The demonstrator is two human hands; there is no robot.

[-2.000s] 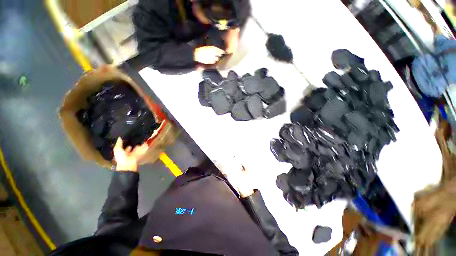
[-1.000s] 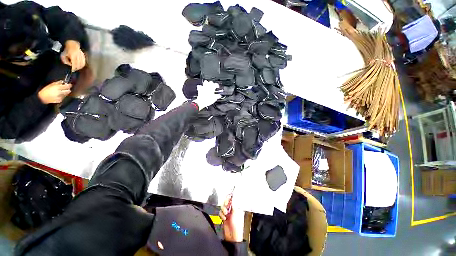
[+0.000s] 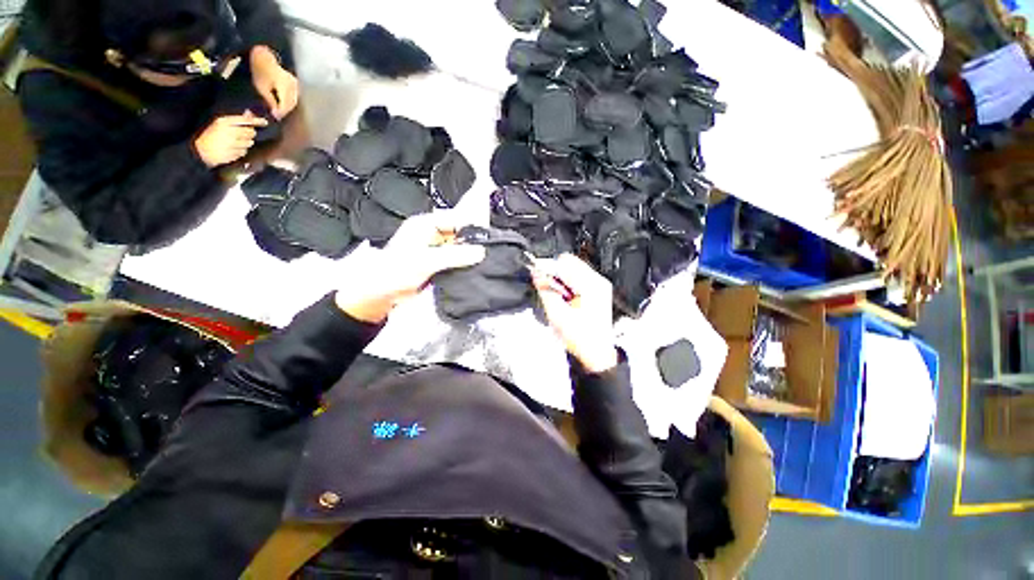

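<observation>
A small black pouch is held over the near part of the white table. My left hand grips its upper left edge. My right hand is at its upper right edge, with a small red item, perhaps thread snips, between the fingers. Whether the right fingers also pinch the pouch is hard to tell. The large pile of black pouches lies directly behind the held one. A smaller pile lies to the left.
A coworker sits at the upper left. One flat dark piece lies at right on the white table. Cartons of black pieces stand at lower left and lower right. Blue crates and a brown strip bundle are at right.
My left hand has come back from the large pile with a black pouch. My right hand has risen from the near table edge to the pouch. The view has shifted slightly left.
</observation>
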